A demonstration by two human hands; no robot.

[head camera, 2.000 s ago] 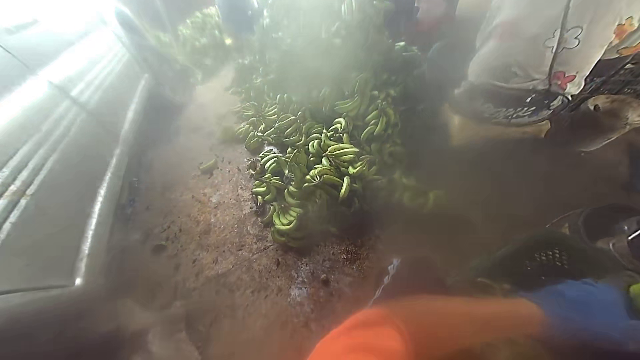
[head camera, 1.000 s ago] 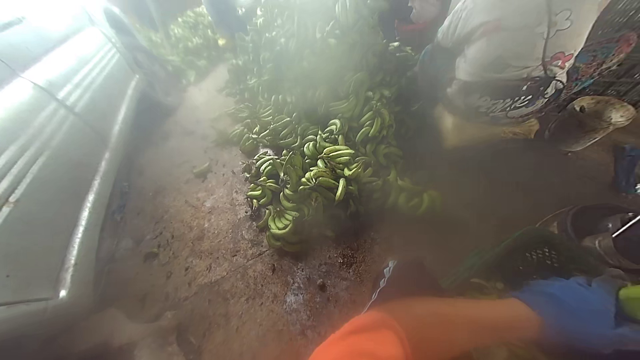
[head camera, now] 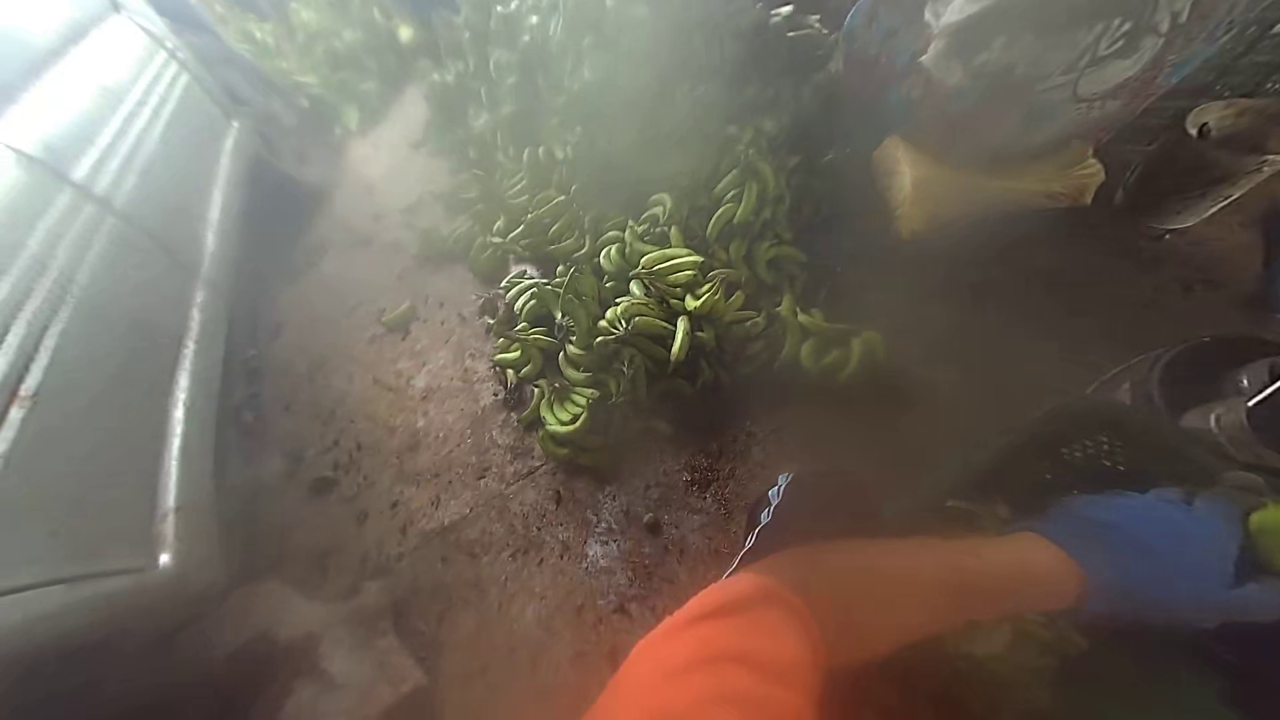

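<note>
My left hand (head camera: 1150,560), in a blue glove below an orange sleeve, reaches to the right edge. A bright green thing (head camera: 1265,535), perhaps a banana, lies against or close to its fingers; haze and the frame edge hide whether it is gripped. Just above the glove is a dark perforated crate (head camera: 1090,450). A large heap of green bananas (head camera: 650,300) in bunches lies on the ground ahead, its far part blurred by haze. My right hand is out of view.
A pale ribbed metal panel (head camera: 120,300) runs along the left. A dark round container (head camera: 1215,390) stands at right. A person in printed clothing (head camera: 1040,50) is at upper right, near a yellowish object (head camera: 990,185). One loose green piece (head camera: 398,318) lies on the dirty floor (head camera: 400,450).
The person at upper right has shifted up toward the frame's top edge. My left hand stays in nearly the same place at the right.
</note>
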